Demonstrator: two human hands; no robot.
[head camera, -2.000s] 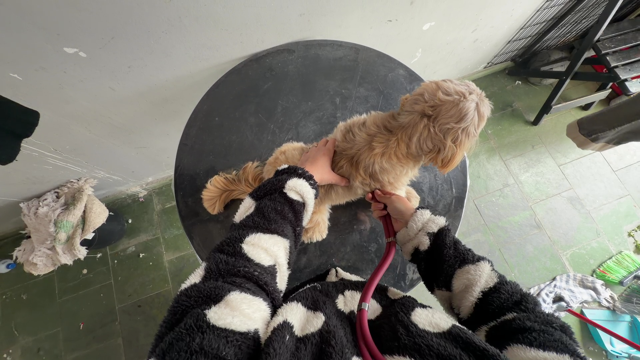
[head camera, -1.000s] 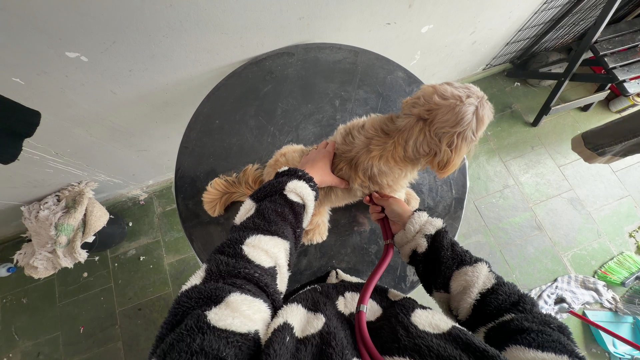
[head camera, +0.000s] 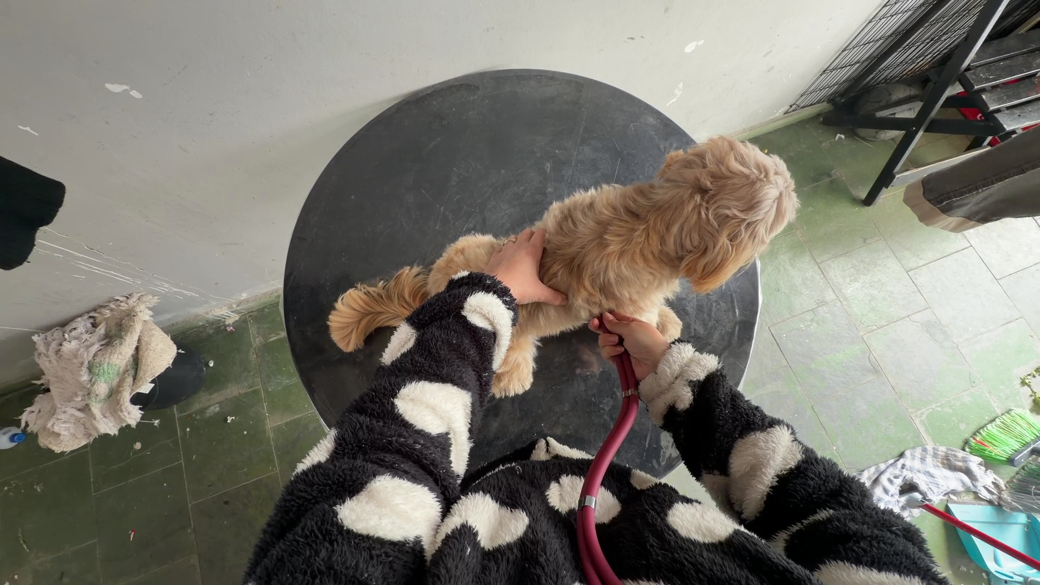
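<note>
A curly-haired tan dog (head camera: 609, 236) is on a round black table (head camera: 406, 162), its head toward the right and its tail to the left. Flat on the dog's side and back, behind the ribs, lies my left hand (head camera: 526, 268), fingers spread and thumb toward the belly. My right hand (head camera: 630, 340) is closed around the upper end of a dark red cord (head camera: 605, 467) with metal clasps, close against the dog's chest. From there the cord runs down over my black and white fleece clothing. The dog's face is mostly hidden from above.
A pale wall (head camera: 203, 122) stands behind the table. Ragged cloths (head camera: 101, 370) hang or lie at the left. On the right are a black folding frame (head camera: 934, 106), a green-bristled broom (head camera: 1003, 435), a checked cloth (head camera: 930, 478) and a light blue dustpan (head camera: 995, 540) on the tiled floor.
</note>
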